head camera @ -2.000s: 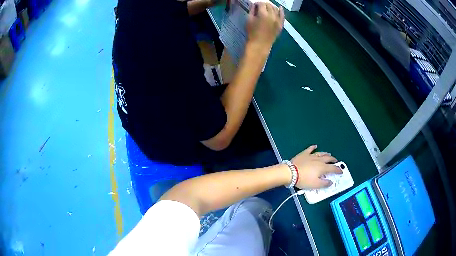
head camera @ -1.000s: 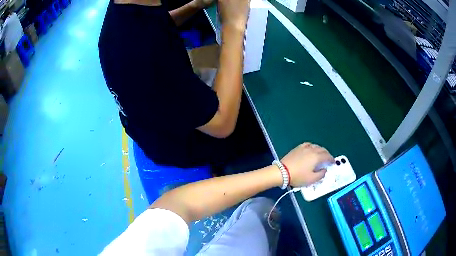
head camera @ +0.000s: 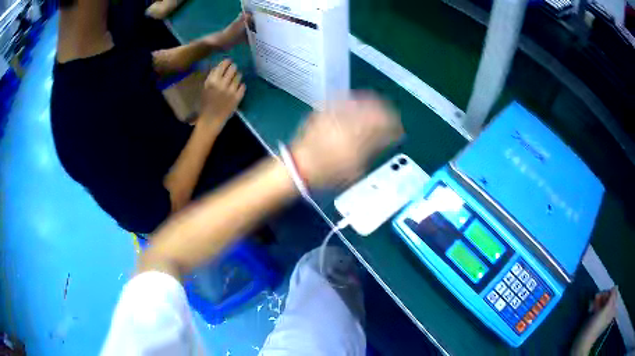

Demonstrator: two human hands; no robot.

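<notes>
My left hand (head camera: 351, 135) is raised over the table, blurred, in front of the lower part of a white retail box (head camera: 296, 52); touching cannot be told, nor can its fingers. The box stands upright, its printed side facing me, with a co-worker's hand at its left edge. A white smartphone (head camera: 383, 191) lies face down with a charging cable (head camera: 334, 229) plugged in. The blue counting scale (head camera: 480, 257) sits right of it, its platform (head camera: 532, 184) bare and number windows lit green. I see no hand that is clearly my right.
A co-worker in a black shirt (head camera: 104, 139) sits at the left, the other hand near the table edge. Part of another hand (head camera: 602, 309) shows at the lower right; I take it for another person's. A metal post (head camera: 494, 62) stands behind the scale. A blue stool (head camera: 230, 281) is below.
My left hand has left the smartphone and moved up towards the box. The box now stands nearer, with the co-worker's hand at its side. The view has shifted right, showing more of the scale.
</notes>
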